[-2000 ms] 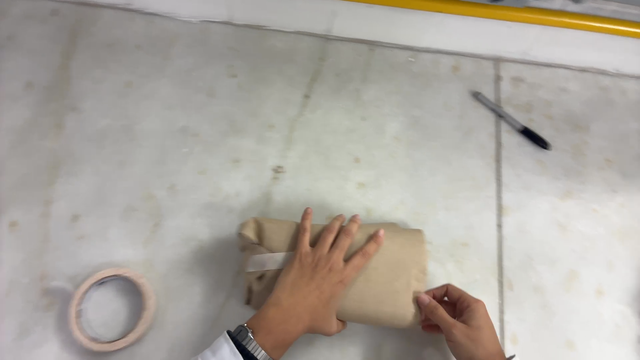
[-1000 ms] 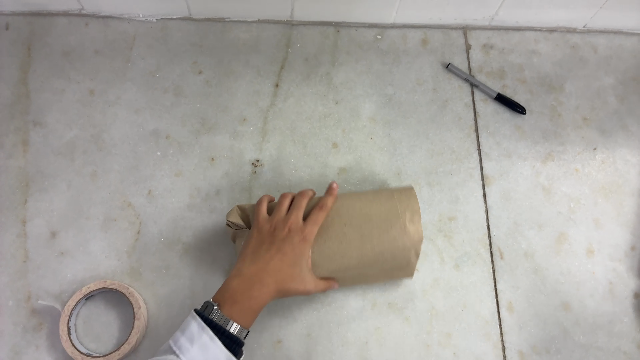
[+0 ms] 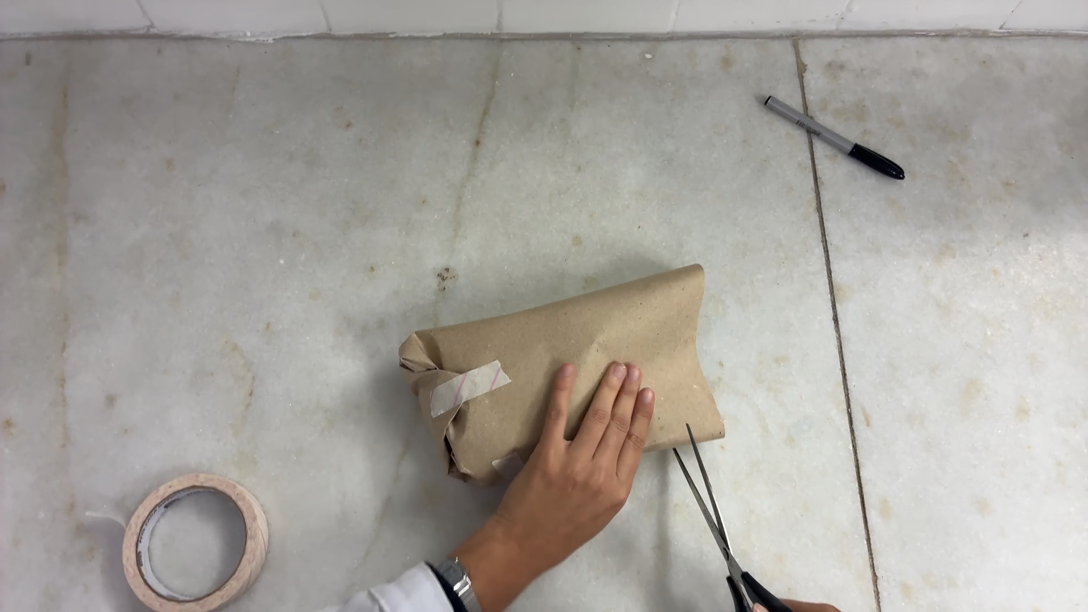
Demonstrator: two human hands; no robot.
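A brown kraft paper package [image 3: 595, 323] lies at an angle on the marble surface, its left end folded and crumpled, its right end a flat paper flap. A strip of tape [image 3: 470, 388] with pink lines crosses the left folds; another piece shows partly beside my wrist. My left hand [image 3: 586, 459] presses flat on the package, fingers extended. Only a little of my right hand [image 3: 803, 606] shows at the bottom edge, on the black handles of the scissors [image 3: 724, 544]. The scissors' blades are parted, with their tips at the lower edge of the flap.
A roll of masking-type tape [image 3: 255, 535] lies at the lower left with a loose end sticking out. A marker [image 3: 833, 136] with a black cap rests at the upper right, across a dark seam in the marble. White tiles [image 3: 586, 15] line the back edge.
My right hand, at the package's right end two seconds ago and out of view one second ago, is back with scissors. The package has turned, and my left hand has shifted right on it, uncovering the tape strip.
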